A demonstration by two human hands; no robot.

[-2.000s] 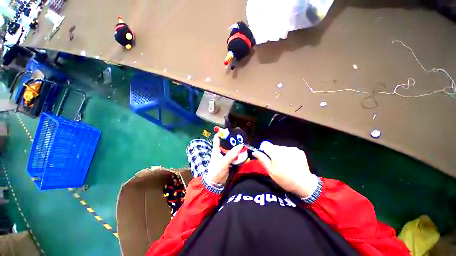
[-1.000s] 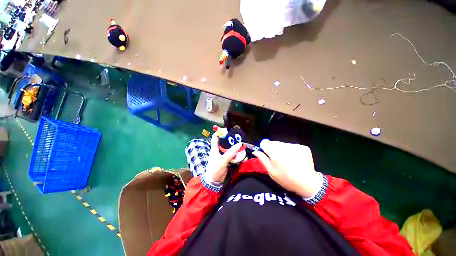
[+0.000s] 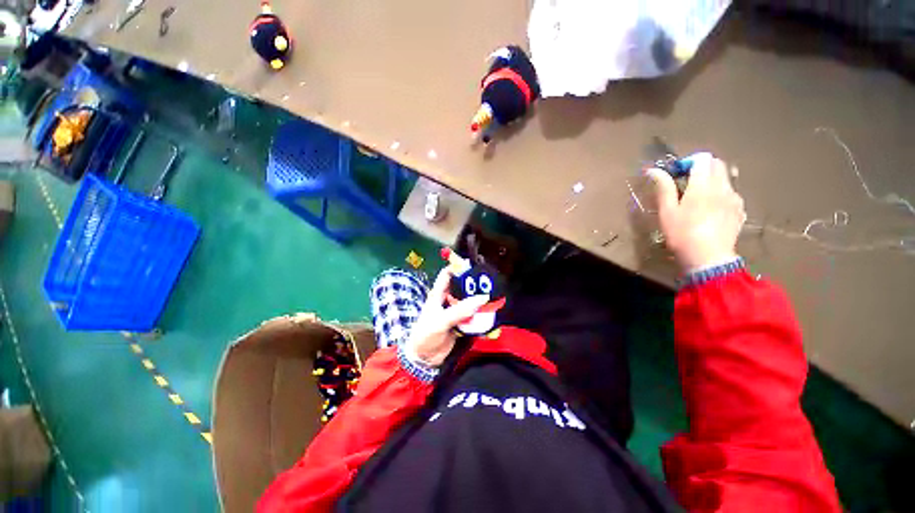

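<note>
My left hand [image 3: 438, 319] is shut on a black penguin plush toy [image 3: 480, 290] over my lap. The toy has white round eyes, a red band, a white belly and a red tip, and its face points up. My right hand [image 3: 697, 205] is over the brown-covered table [image 3: 562, 150], fingers towards its surface. A small dark and blue item [image 3: 677, 165] shows at its fingertips; whether the hand grips it I cannot tell. Two more penguin toys lie on the table, one near the bag [image 3: 509, 86] and one farther left [image 3: 271, 40].
A translucent plastic bag [image 3: 627, 45] lies at the table's back. Pale thread [image 3: 853, 240] runs right of my right hand. An open carton [image 3: 271, 401] with small toys stands beside my leg. A blue basket [image 3: 120, 255] and blue stool [image 3: 326, 175] are at left.
My right hand has left the toy and reached out right onto the table. My left hand still holds the toy. The view has shifted slightly.
</note>
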